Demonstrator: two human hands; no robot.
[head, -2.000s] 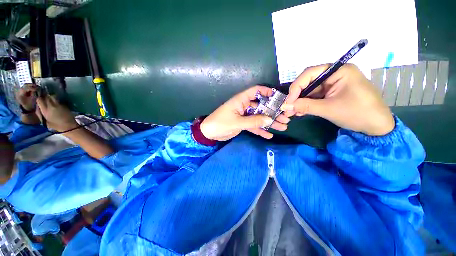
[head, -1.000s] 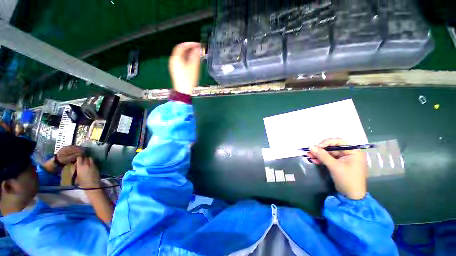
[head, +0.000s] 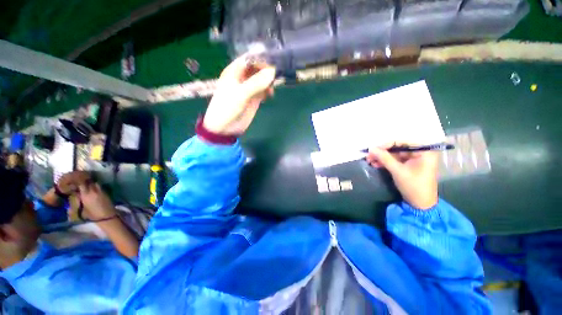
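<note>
My left hand [head: 237, 95] is blurred at the near left corner of the clear compartment tray [head: 363, 31], its fingers bent. A dark gap shows between thumb and fingers; I cannot tell if it holds anything. My right hand [head: 414, 174] holds a thin black pen-like tool [head: 422, 147] almost level over the lower edge of the white paper sheet [head: 379, 117]. Small pale adhesive pads [head: 334, 184] lie in a short row below the paper's lower left. Grey adhesive strips [head: 468, 154] lie right of the paper, partly behind my right hand.
A yellow-handled screwdriver [head: 155, 184] and a black box with a white label [head: 134, 151] lie at left, near another person's hands [head: 89, 195]. A pale rail [head: 493, 51] edges the bench. Small bits [head: 533, 88] lie at far right. Scattered parts lie on the green belt beyond.
Two seconds ago both hands were together at a module. My left hand then went out to the belt side and has since shifted right to the tray corner. My right hand stays over the paper.
</note>
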